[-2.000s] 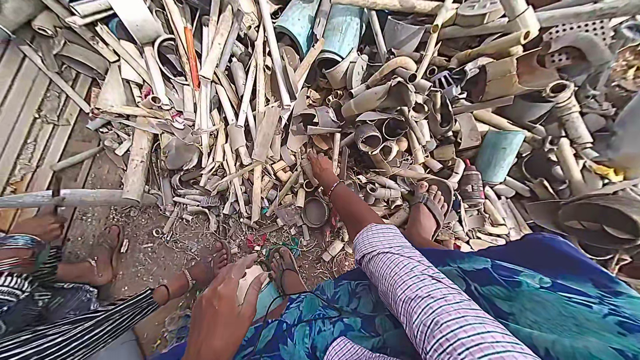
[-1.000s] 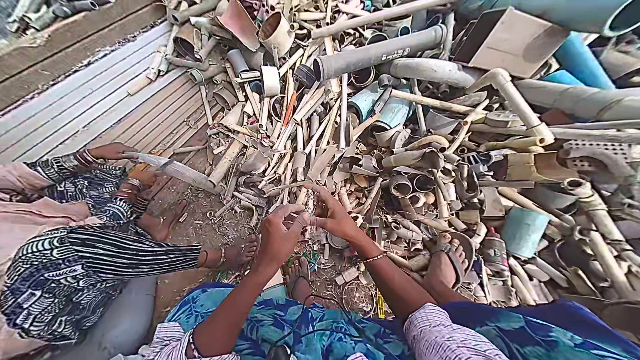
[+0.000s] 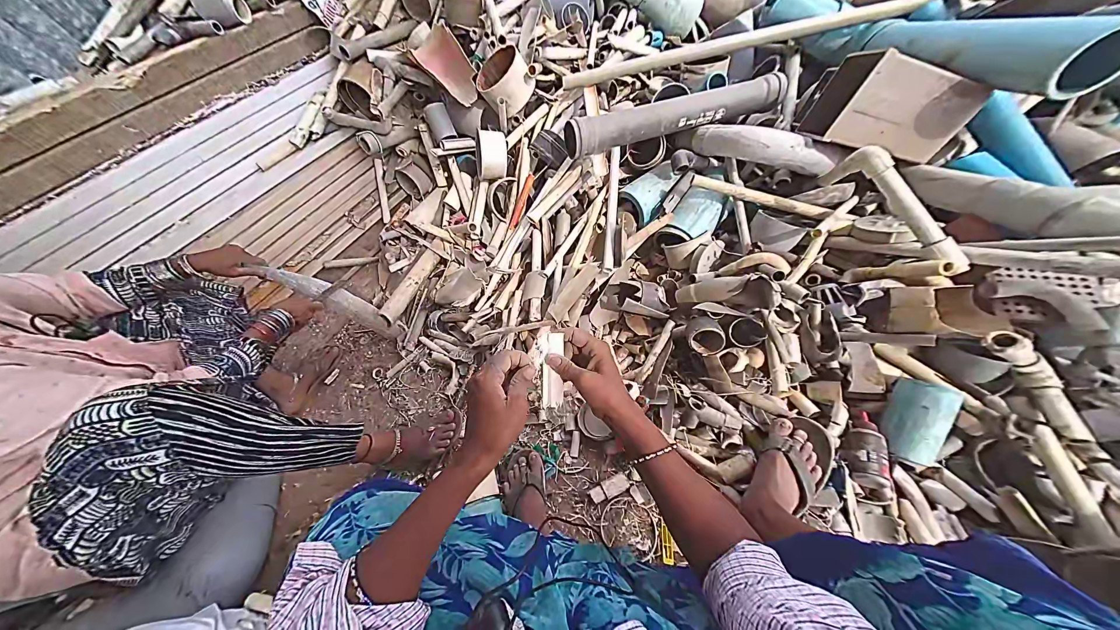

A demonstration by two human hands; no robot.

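My right hand (image 3: 595,367) has thumb and fingers closed on a small whitish plastic piece (image 3: 552,367), held upright over the near edge of the scrap heap. Just left of it is my left hand (image 3: 503,394), its thumb and fingertips bent together near the piece; whether they grip anything is unclear. Beneath and beyond both hands lies a heap of cut pipe offcuts (image 3: 534,271), mostly grey and cream. Several pipe fittings (image 3: 726,332) lie to the right of my right hand.
At left sits another person with a long grey pipe piece (image 3: 328,297) in the hands. Long pale strips (image 3: 175,192) lie behind them. A grey pipe (image 3: 678,114), large blue pipes (image 3: 980,52) and a cardboard box (image 3: 910,105) are farther back. A bottle (image 3: 866,455) stands near my sandalled foot.
My right hand has come back from the heap, where it reached two seconds ago, to beside my left hand. The pale piece my left hand held then has left it. The view has shifted.
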